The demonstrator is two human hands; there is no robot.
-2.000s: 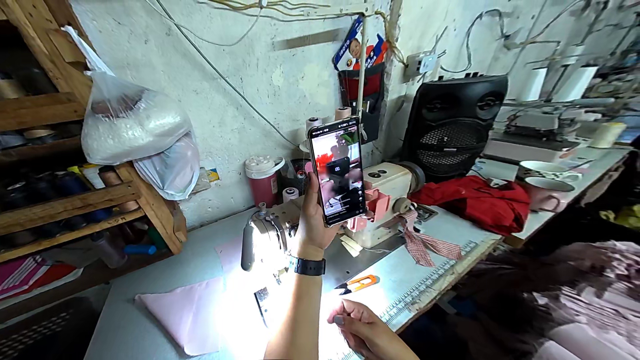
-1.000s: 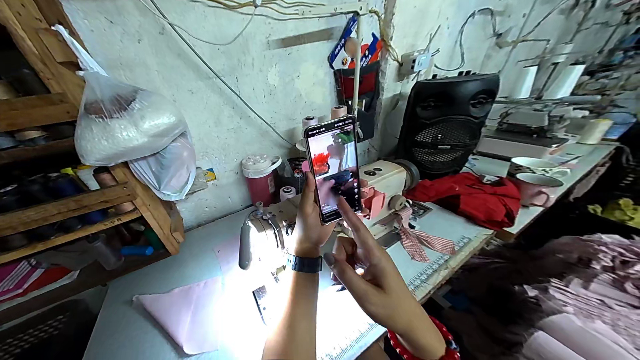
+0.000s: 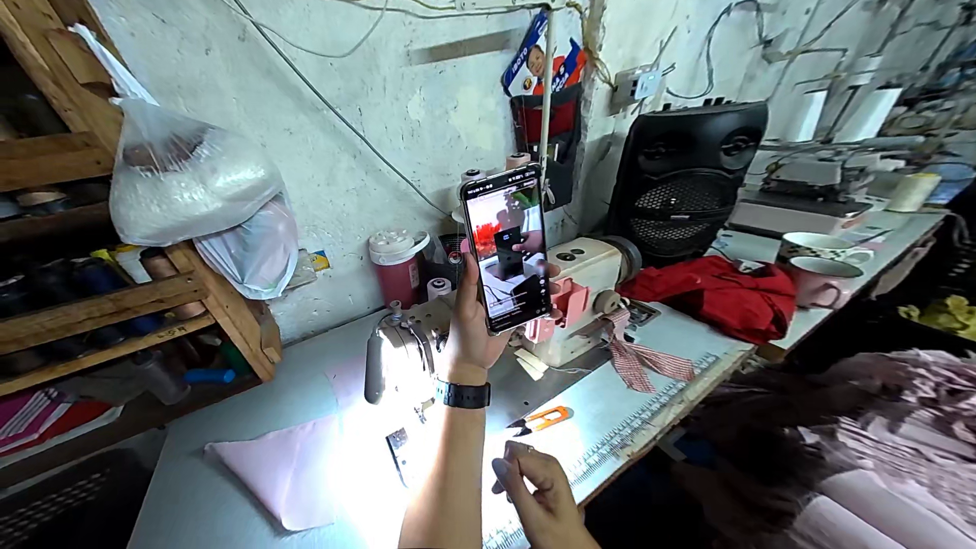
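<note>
My left hand (image 3: 474, 328), with a dark watch on its wrist, holds a smartphone (image 3: 505, 248) upright, its lit screen facing me. Low in the view is my right hand (image 3: 537, 488), fingers loosely curled and nothing seen in them. Orange-handled thread snips (image 3: 543, 419) lie on the table just above that hand. Behind the phone stands a sewing machine (image 3: 583, 263), partly hidden, and its metal head end (image 3: 404, 351) shows left of my forearm under a bright light. A piece of pink fabric (image 3: 286, 469) lies at the left of the table.
A black speaker (image 3: 679, 183), red cloth (image 3: 713, 293) and a pink mug (image 3: 822, 280) stand or lie to the right. A red jug (image 3: 398, 271) is by the wall. Plastic bags (image 3: 191, 183) hang beside a wooden shelf (image 3: 99, 309). Pink fabric (image 3: 900, 450) is heaped at lower right.
My right hand has moved from the phone's screen down to the table's front area, near where it was two seconds ago. My left hand keeps hold of the phone.
</note>
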